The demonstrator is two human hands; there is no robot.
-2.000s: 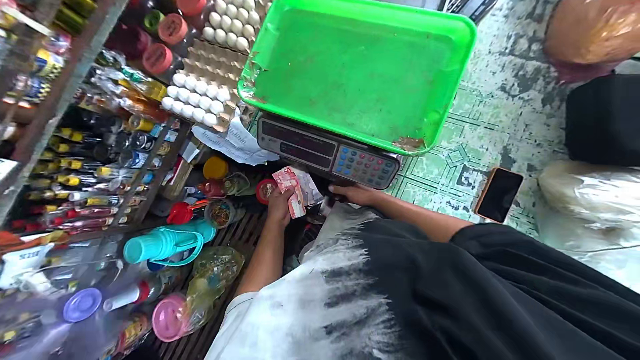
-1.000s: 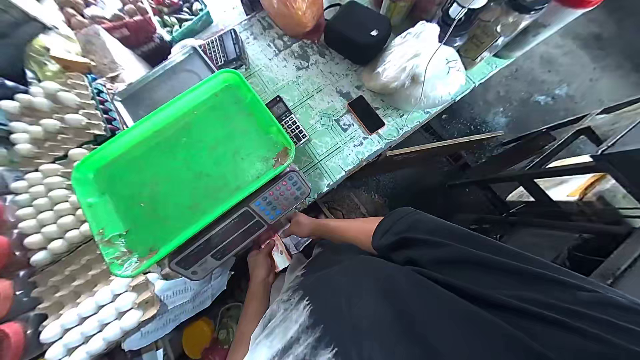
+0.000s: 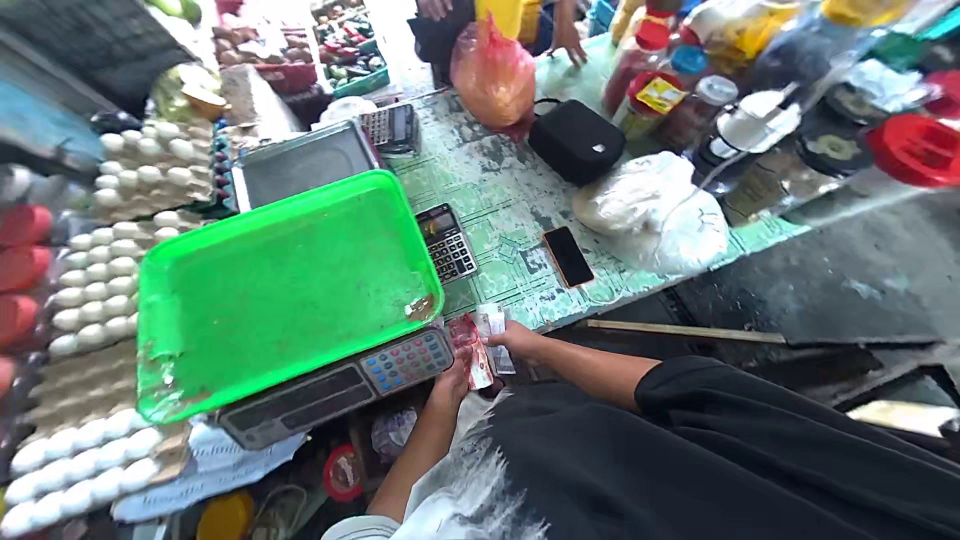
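My left hand (image 3: 452, 379) holds reddish banknotes (image 3: 477, 358) beside the keypad end of a digital scale (image 3: 409, 363). Close on its right, my right hand (image 3: 517, 343) grips a pale greyish banknote (image 3: 496, 328) at the counter's near edge. A large green plastic tray (image 3: 289, 289) lies on top of the scale. Beyond the hands, a calculator (image 3: 450, 253) rests partly behind the tray's right rim, and a smartphone (image 3: 568, 257) lies face up on the counter (image 3: 510, 217).
Egg trays (image 3: 97, 292) are stacked at the left. Along the counter's far side stand a black case (image 3: 576, 141), a white plastic bag (image 3: 652, 210), an orange bag (image 3: 493, 75) and lidded jars (image 3: 915, 150). Another person's hand (image 3: 568, 37) is at the far edge.
The view has swung widely toward the counter. The pale banknote now shows in my right hand, apart from the reddish notes in my left.
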